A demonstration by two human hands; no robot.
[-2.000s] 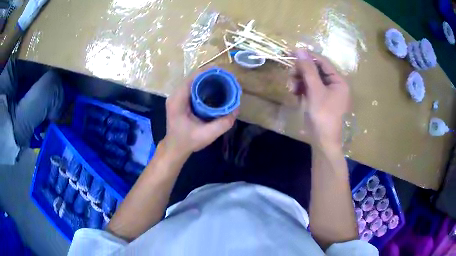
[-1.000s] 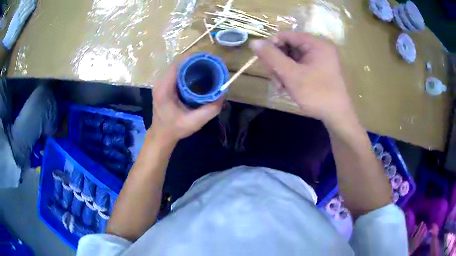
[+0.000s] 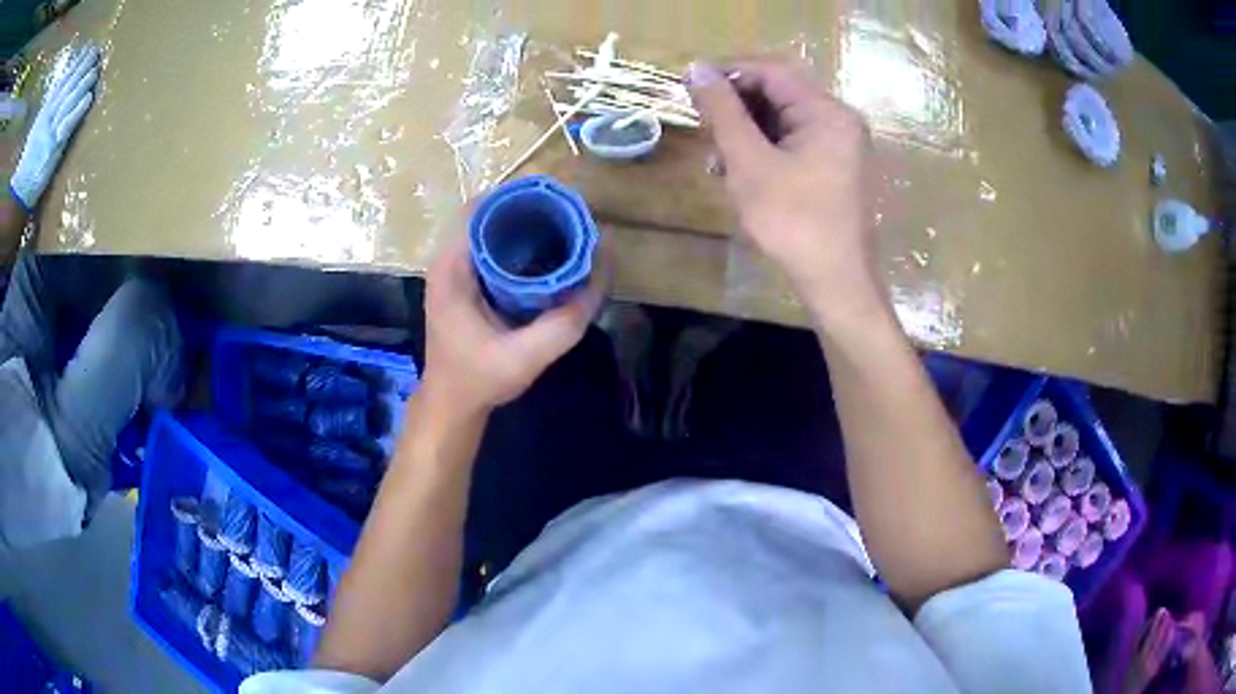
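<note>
My left hand [image 3: 495, 339] holds a blue trouser-leg piece [image 3: 536, 241] upright over the table's front edge, its open end facing up at me. My right hand [image 3: 800, 170] is over the table, to the right of the glue cup [image 3: 622, 134]. Its fingertips pinch a thin pale glue stick, whose tip reaches into the cup; the stick is small and partly merges with the pile. Loose pale sticks [image 3: 637, 90] lie across and behind the cup.
The table [image 3: 366, 149] bears cuff rings [image 3: 1091, 125] and a glue bottle [image 3: 1179, 225] at right. Blue bins of leg pieces [image 3: 170, 542] stand low left; a bin of cuff rings [image 3: 1051, 495] low right. A gloved hand [image 3: 57, 122] rests far left.
The right hand dipped from the cup to the blue piece's rim with the stick, then moved back to the cup. The left hand still holds the piece. The view has shifted.
</note>
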